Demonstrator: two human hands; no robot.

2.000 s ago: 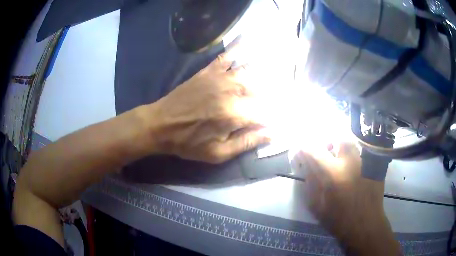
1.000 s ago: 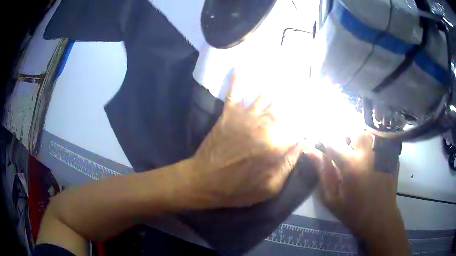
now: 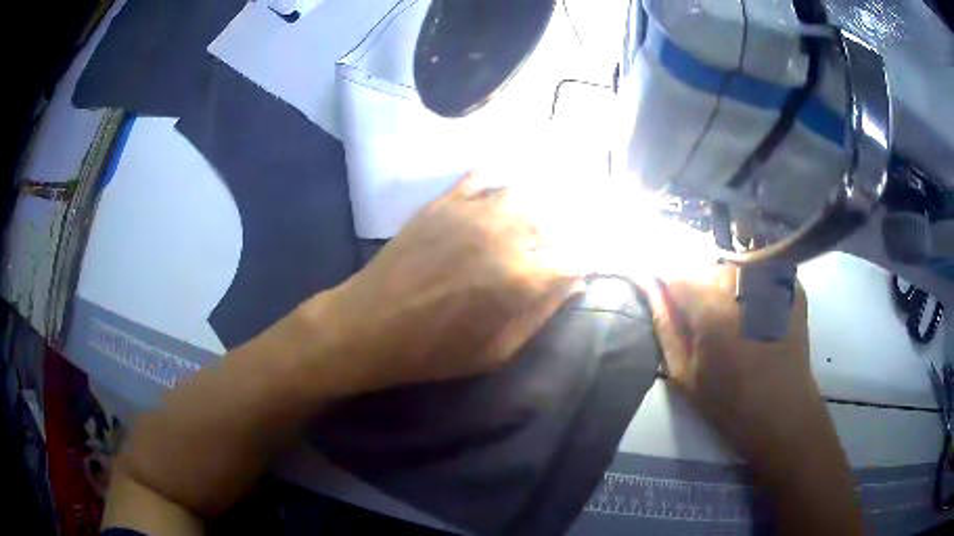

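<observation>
A dark grey fabric piece [image 3: 471, 440] lies under and between my hands and hangs over the table's front edge. My left hand [image 3: 450, 283] lies on it, fingers towards the needle area. My right hand [image 3: 722, 325] is at its right edge, close to the left hand's fingertips, and the thumb seems to pinch the edge. The fingertips of both hands are partly lost in glare. The sewing machine head [image 3: 743, 115] stands above, its needle area hidden by the bright light. A white panel [image 3: 392, 157] lies behind my left hand on more dark grey fabric [image 3: 277, 178].
A black oval disc [image 3: 476, 52] hangs close to the camera, left of the machine head. Black-handled scissors [image 3: 921, 309] lie at the right. A printed ruler [image 3: 669, 497] runs along the table's front edge. Something red [image 3: 73, 429] is below at the left.
The fabric in front has turned and shifted, and more of it hangs over the front edge. The white panel now shows behind my left hand. The scissors at the right have come more into view.
</observation>
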